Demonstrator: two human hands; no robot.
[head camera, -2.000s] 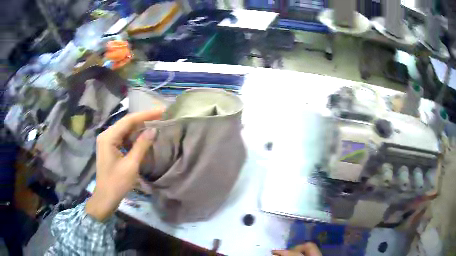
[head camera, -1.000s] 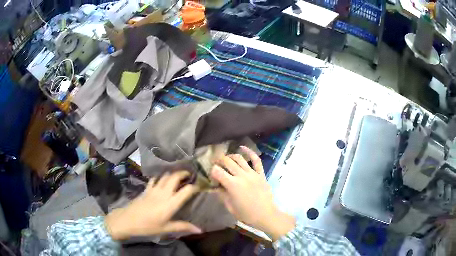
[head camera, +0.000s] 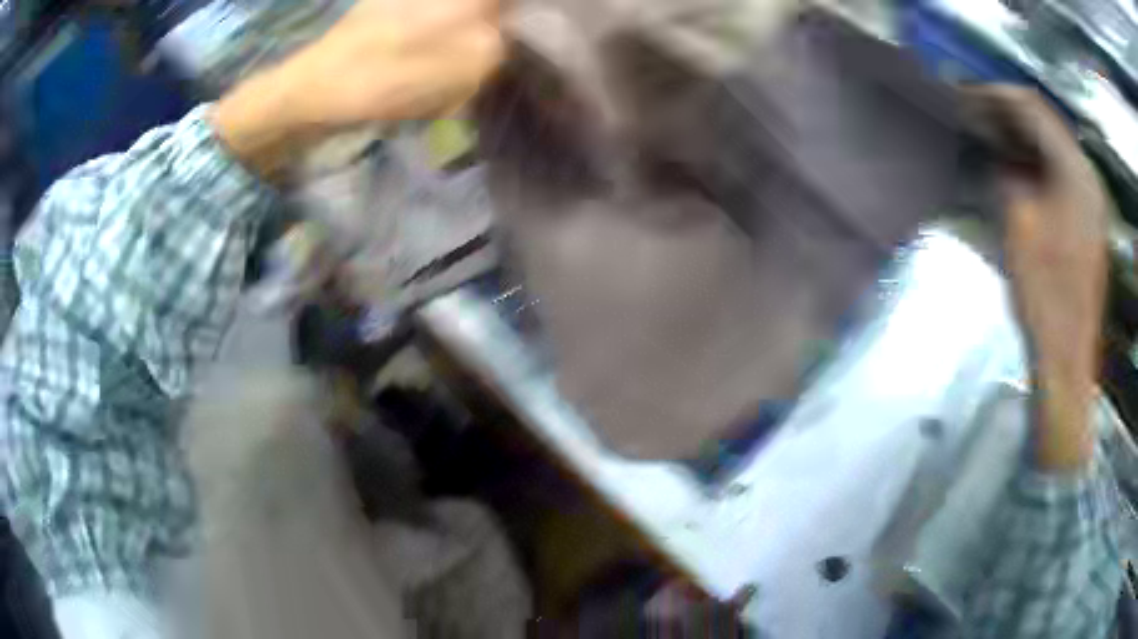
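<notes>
A large grey-brown garment panel (head camera: 674, 300) is lifted and spread between my hands in front of me, blurred by motion. My left hand (head camera: 387, 63) is at the upper left and grips the panel's left side; its fingertips are partly hidden by the cloth. My right hand (head camera: 1055, 187) is at the upper right, closed on the panel's darker right part. The panel's lower edge hangs over the white table (head camera: 799, 524).
Another grey cloth with a small olive-green piece (head camera: 452, 140) lies left behind the panel. Beige-grey cloth (head camera: 275, 499) hangs at the lower left. The table's front edge runs diagonally below the panel. A grey plate (head camera: 973, 487) is at the right.
Both hands have moved up and apart from the middle of the cloth, lifting and spreading the panel. The view has shifted, and the striped cloth is now mostly hidden.
</notes>
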